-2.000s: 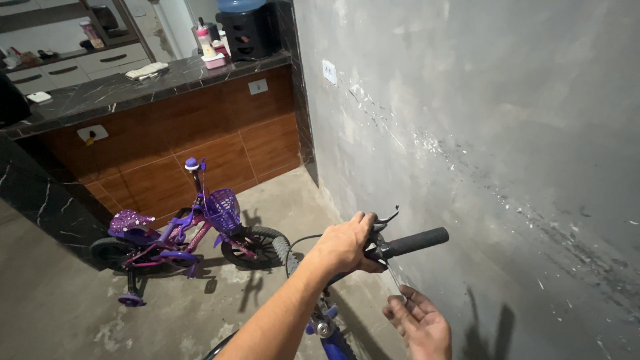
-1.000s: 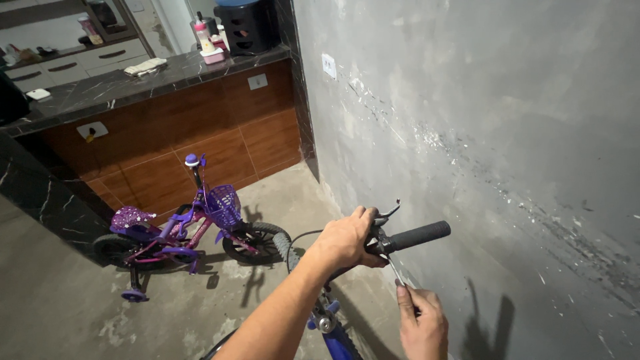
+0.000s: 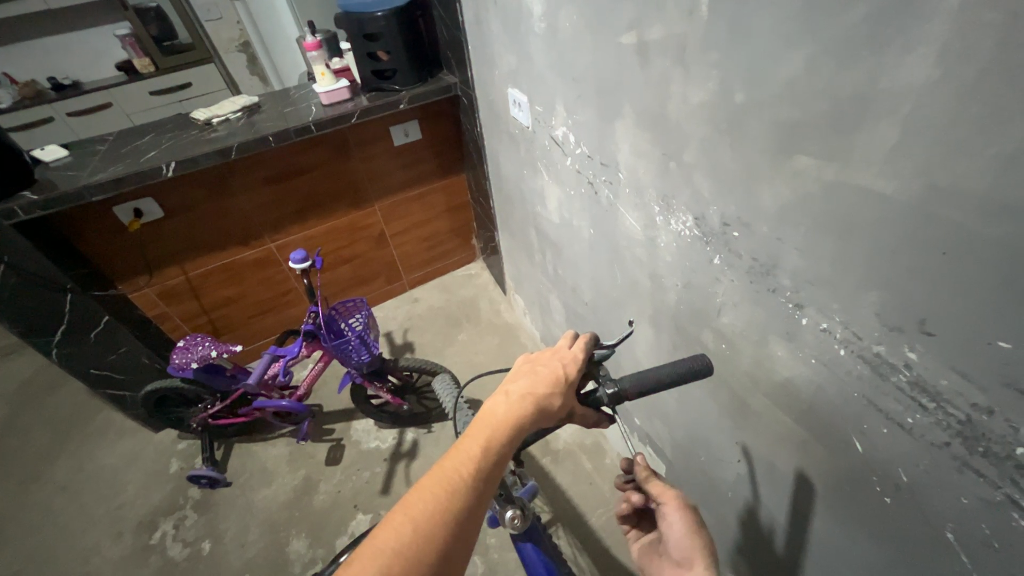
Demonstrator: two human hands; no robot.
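Note:
My left hand (image 3: pixel 552 386) is wrapped around the handlebar at the brake lever (image 3: pixel 620 340), just inboard of the black rubber grip (image 3: pixel 664 378). Below it, my right hand (image 3: pixel 660 512) pinches a thin metal tool (image 3: pixel 624 432), whose kind I cannot tell. The tool's far end meets the underside of the brake lever clamp (image 3: pixel 610 390), where the exact contact is hidden. The bicycle's blue frame (image 3: pixel 538 552) and silver stem bolt (image 3: pixel 514 518) show beneath my left forearm.
A small purple and pink child's bicycle (image 3: pixel 292 376) with training wheels stands on the concrete floor (image 3: pixel 448 320) to the left. A grey wall (image 3: pixel 768 200) rises close on the right. Behind is a black marble counter (image 3: pixel 160 152) holding a baby bottle (image 3: pixel 318 64) and a cloth (image 3: pixel 224 109).
My right hand's fingers, more spread two seconds ago, have closed around the tool below the clamp. My left hand stays on the handlebar.

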